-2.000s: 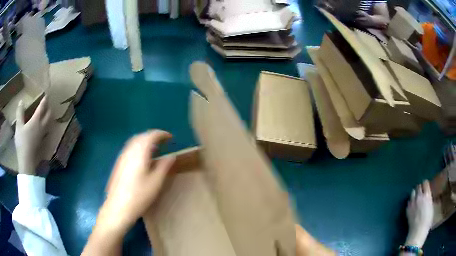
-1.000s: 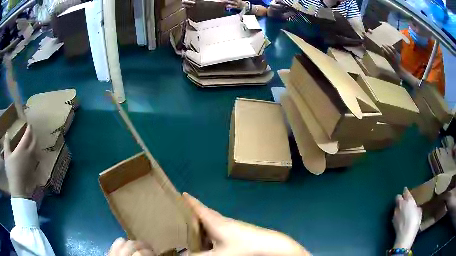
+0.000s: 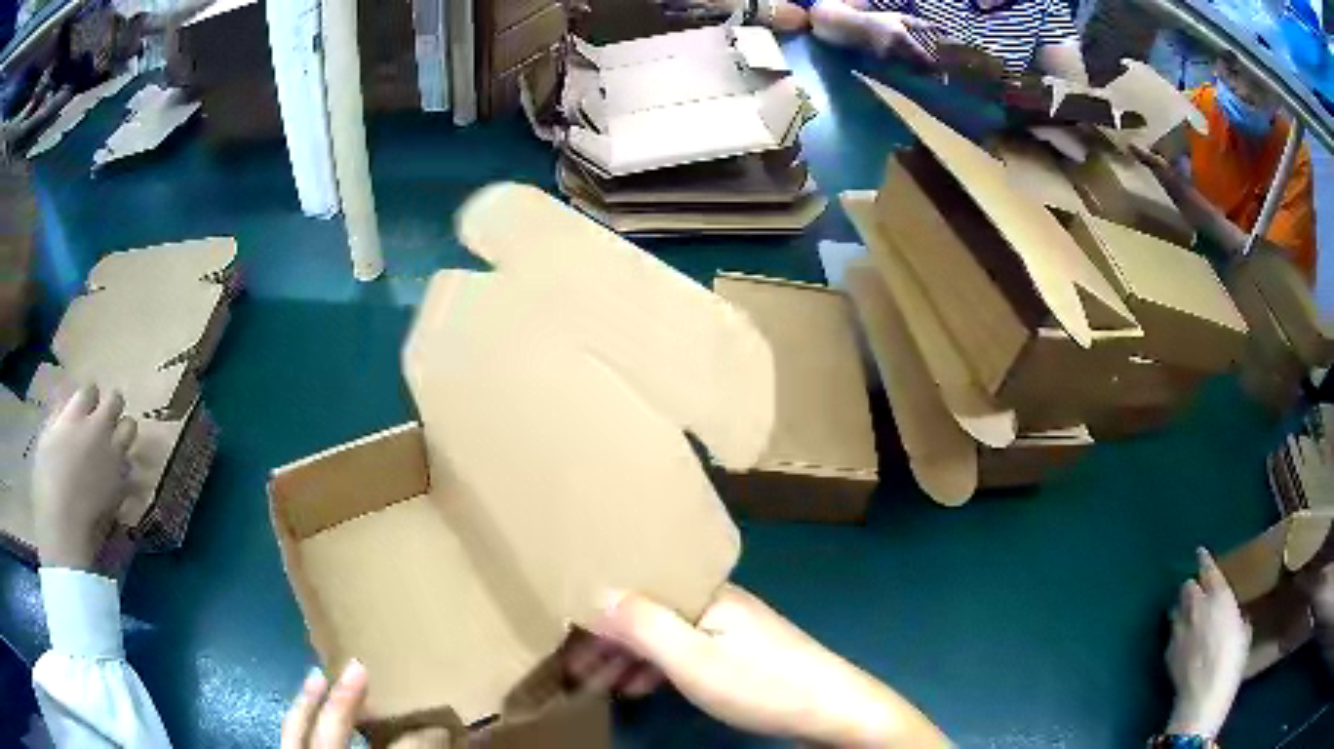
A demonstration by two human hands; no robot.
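Observation:
An open mailer box [image 3: 424, 585] stands in front of me, a shallow tan tray with its side walls up. Its broad lid panel [image 3: 571, 424] leans out to the right, with rounded flaps spread. My right hand [image 3: 688, 644] grips the near right corner, where the lid meets the tray; its fingertips are partly behind the cardboard. My left hand [image 3: 329, 710] is at the near left edge, cut off by the bottom of the picture, with fingertips at the wall. The near end panel [image 3: 549, 717] is partly folded and cut off by the edge.
A closed mailer box [image 3: 812, 381] lies behind the lid. Open-lidded boxes [image 3: 966, 278] are stacked at right. Nested blanks [image 3: 673, 132] lie across the table [image 3: 936, 615]. Another person's hand [image 3: 81, 476] rests on a blank pile at left; another person's hands [image 3: 1211, 644] fold cardboard at right.
The lid panel has swung from nearly edge-on to broadside, opening out to the right. My right hand has moved slightly right. The other person's box at left has left the view.

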